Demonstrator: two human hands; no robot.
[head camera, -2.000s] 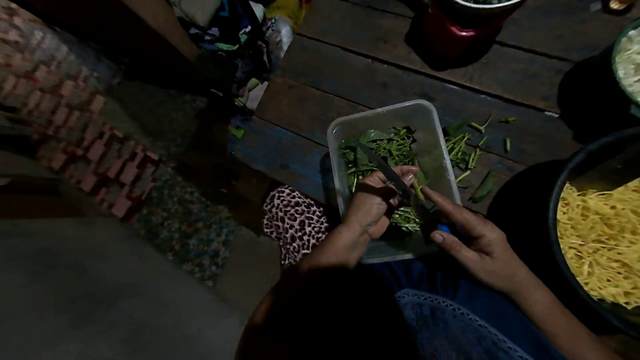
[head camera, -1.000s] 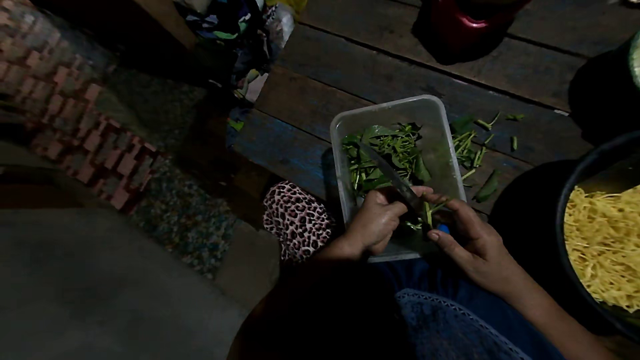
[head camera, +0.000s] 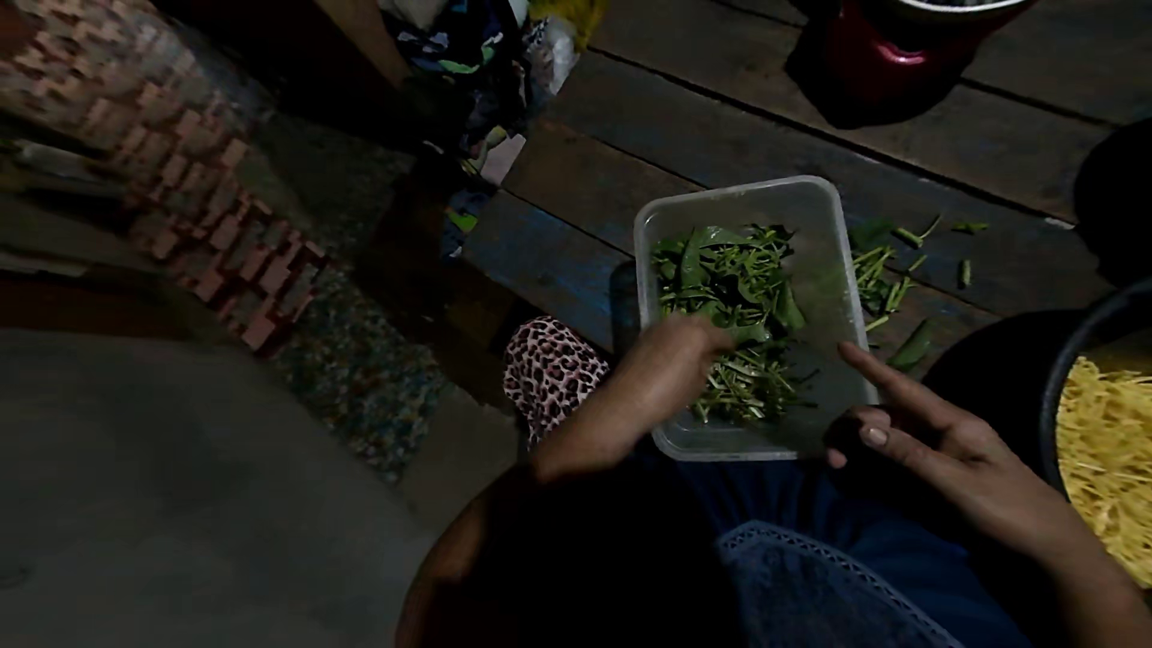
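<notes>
A clear plastic container point(head camera: 650, 378) holds cut leafy green stems point(head camera: 742, 297). Over its left part is my left hand point(head camera: 684, 360), knuckles up, fingertips down among the greens; whether they grip anything is hidden. At the container's right side, my right hand point(head camera: 940, 454) has its index finger stretched to the rim, with thumb and other fingers bent below. Shadow hides what lies within those fingers, and no knife can be made out. Loose stem pieces point(head camera: 886, 283) and a leaf point(head camera: 913, 346) lie on the boards just right of the container.
Dark wooden boards point(head camera: 720, 117) carry the container. A black pot point(head camera: 1053, 396) of yellow noodles point(head camera: 1107, 459) is at the right, a red vessel point(head camera: 877, 63) at the top. Leopard-print cloth point(head camera: 551, 373) lies left of my left forearm. Patterned cloth and plastic point(head camera: 481, 54) are bunched at the boards' far left.
My hands were together over the container with a knife and a green stem between them. They have moved apart, the left onto the greens, the right to the rim. The knife is out of sight.
</notes>
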